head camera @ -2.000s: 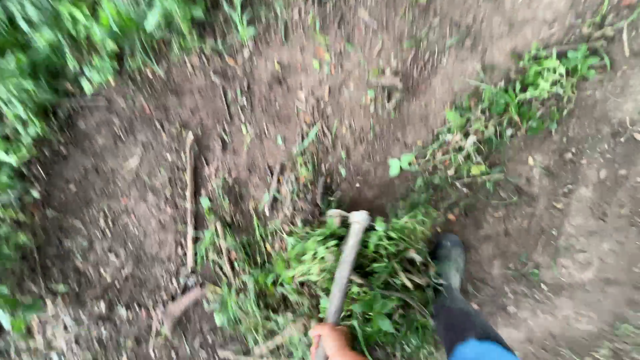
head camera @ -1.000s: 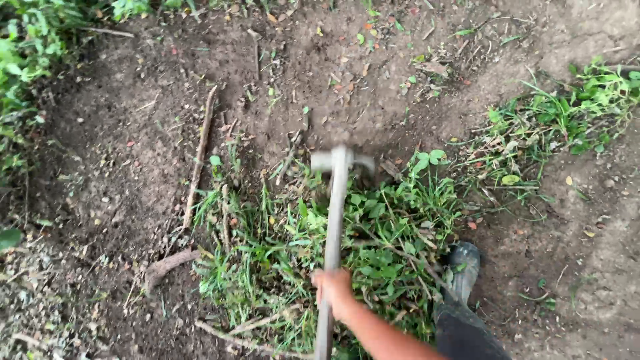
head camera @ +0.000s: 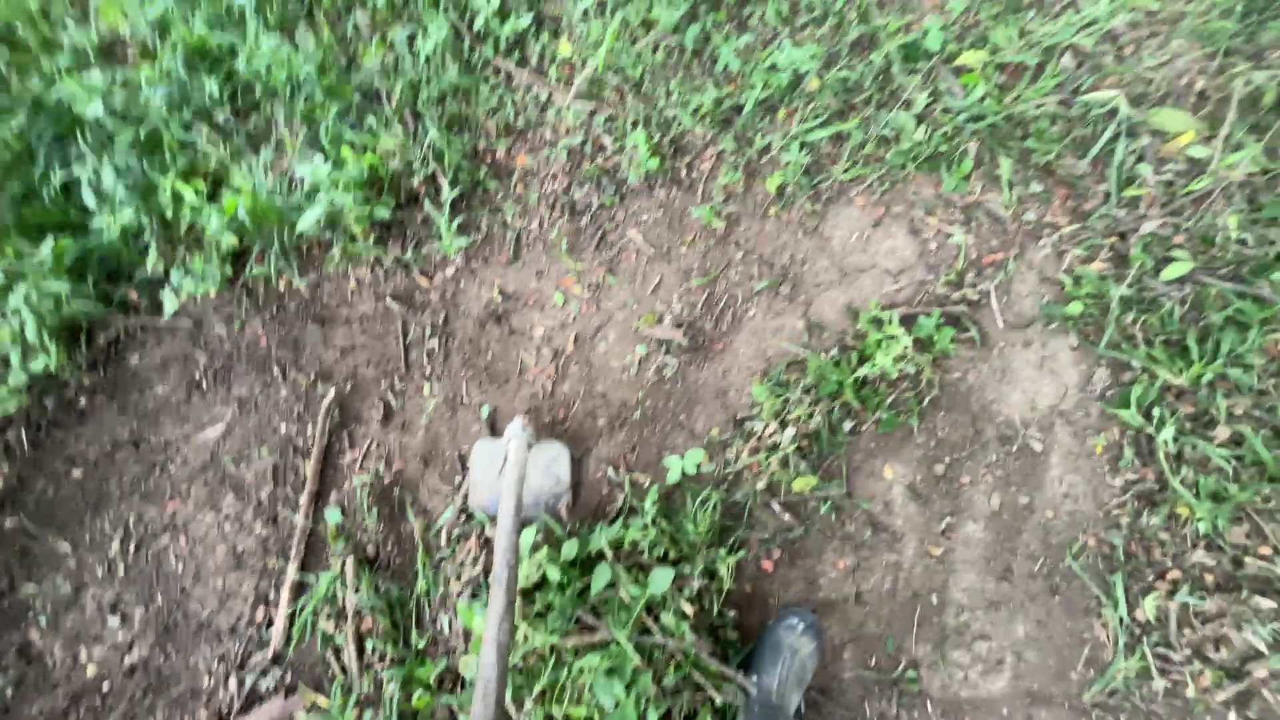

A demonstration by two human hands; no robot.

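A hoe with a pale wooden handle [head camera: 503, 590] reaches up from the bottom edge of the head view. Its broad, flat metal blade [head camera: 547, 478] is over bare soil at the upper edge of a heap of green weeds [head camera: 600, 590]. Neither my left hand nor my right hand shows now; the lower part of the handle is out of the frame, so what grips it is hidden.
A dark boot [head camera: 785, 655] stands right of the weeds. A long stick [head camera: 305, 520] lies on the soil at left. Dense green plants [head camera: 250, 130] border the top left, a small weed clump [head camera: 870, 370] grows right of centre, and grass [head camera: 1190, 430] lines the right.
The hand and forearm seen on the hoe handle one second ago have left the frame. The view has shifted to show more ground ahead. The hoe's blade now shows broad side on.
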